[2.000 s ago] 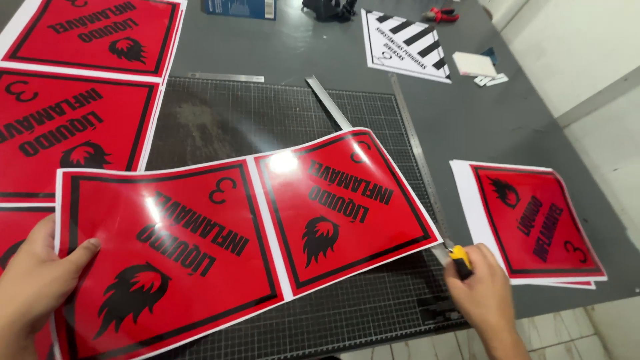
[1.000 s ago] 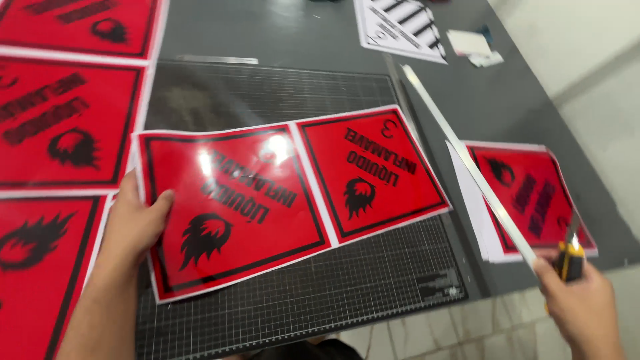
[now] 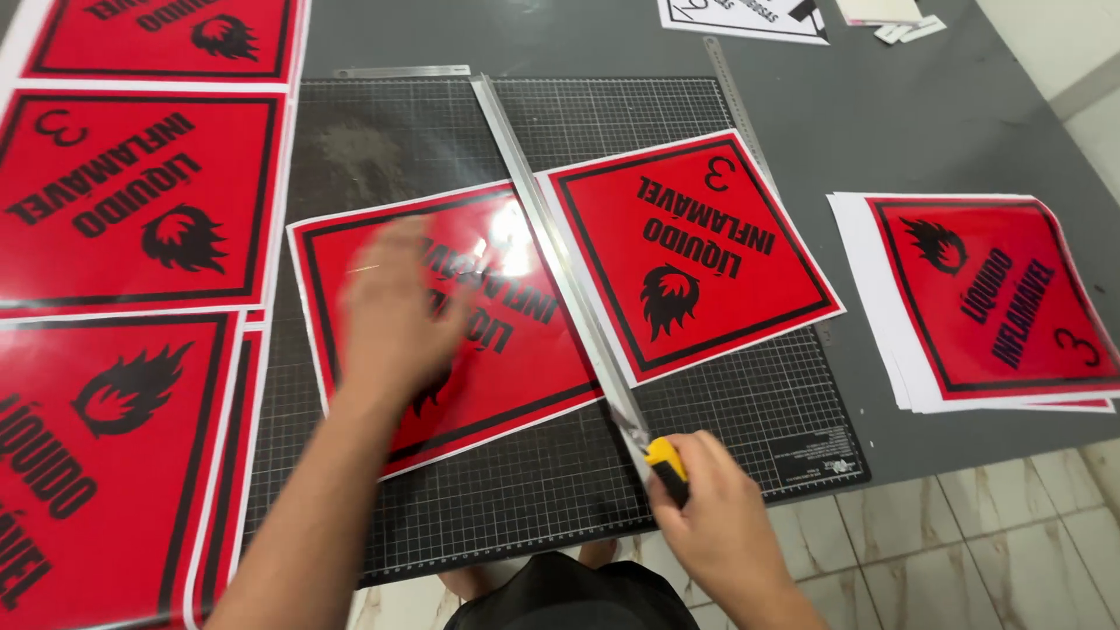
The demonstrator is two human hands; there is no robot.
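A printed sheet of two red flammable-liquid signs [image 3: 700, 254] lies on the black gridded cutting mat [image 3: 490, 516]. Across it, close to the white gap between the signs, rests a long metal straightedge [image 3: 560, 249]. My left hand [image 3: 398, 306], blurred, is over the left sign with nothing in it; whether it touches the sheet I cannot tell. My right hand [image 3: 713, 507] is closed around a yellow and black utility knife [image 3: 668, 468] at the straightedge's near end. Whether that hand also holds the straightedge is unclear.
Larger red sign sheets [image 3: 140, 192] cover the table's left side. A stack of red signs [image 3: 989, 297] sits at the right. A thin steel ruler [image 3: 739, 109] lies along the mat's right side, a short one [image 3: 402, 72] at its far edge. A striped white sign [image 3: 744, 17] is beyond.
The straightedge, held up at the right one second ago, now lies across the sheet. My left hand has let go of the sheet's left edge and moved over it. The sheet lies on the mat.
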